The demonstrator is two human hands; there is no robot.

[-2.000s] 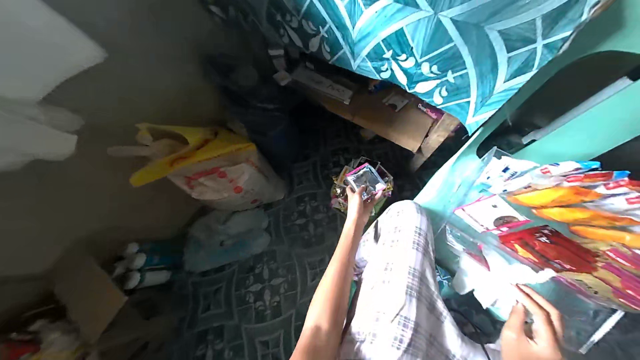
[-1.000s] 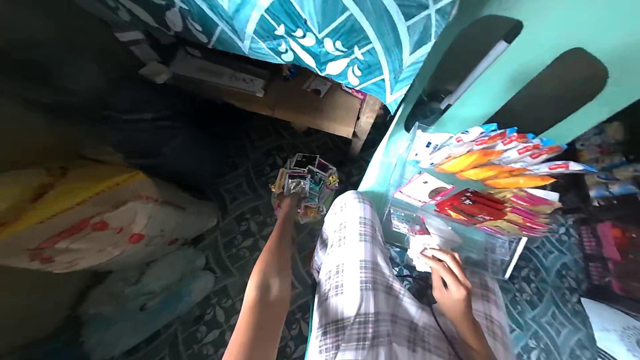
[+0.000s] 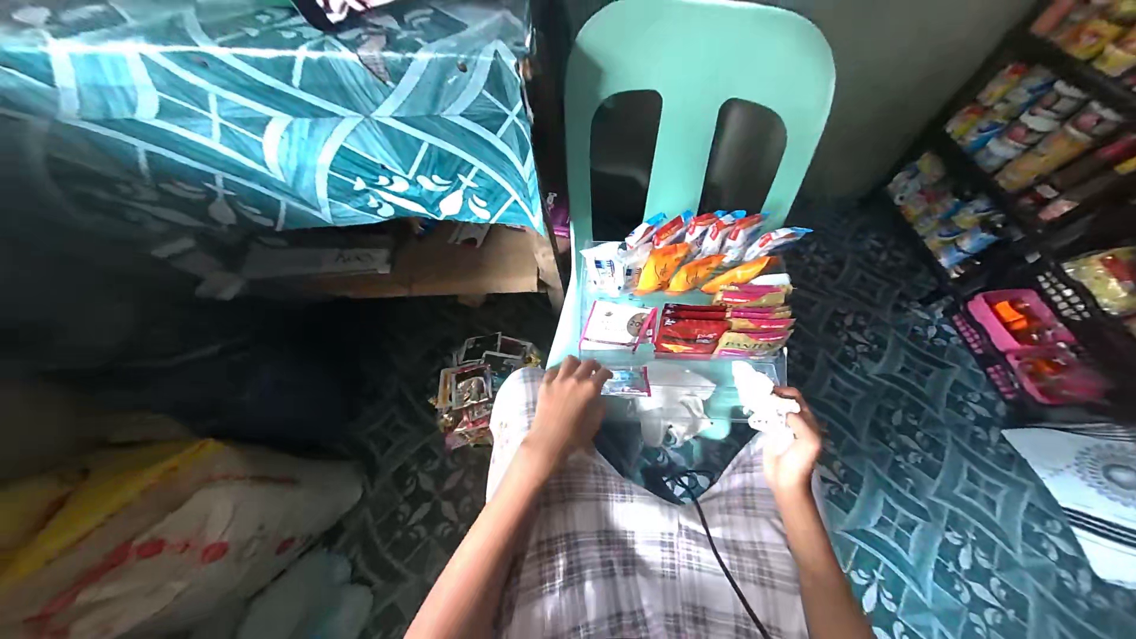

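A clear plastic organizer point(image 3: 646, 362) rests on the seat of a green plastic chair point(image 3: 701, 53). Its back row holds orange sachets point(image 3: 663, 268) and blue-red packets; in front stand white sachets point(image 3: 616, 324) and red sachets point(image 3: 690, 330). My left hand point(image 3: 572, 399) is at the near left compartment, its fingers on a small sachet packet point(image 3: 628, 382). At the near right corner my right hand point(image 3: 792, 439) holds a crumpled white cloth or tissue point(image 3: 761, 401). A thin white plastic bag point(image 3: 674, 404) lies between the hands.
A basket of sachets point(image 3: 468, 390) stands on the tiled floor left of my knee. A table with a teal cloth point(image 3: 355, 133) is at upper left, sacks point(image 3: 204, 541) at lower left. Stocked shelves point(image 3: 1021, 133) and a pink basket point(image 3: 1021, 324) are at right. A black cord crosses my lap.
My left hand has moved from the floor basket of sachets to the organizer, with a small packet at its fingers. My right hand still holds the white cloth or tissue. The view has swung right.
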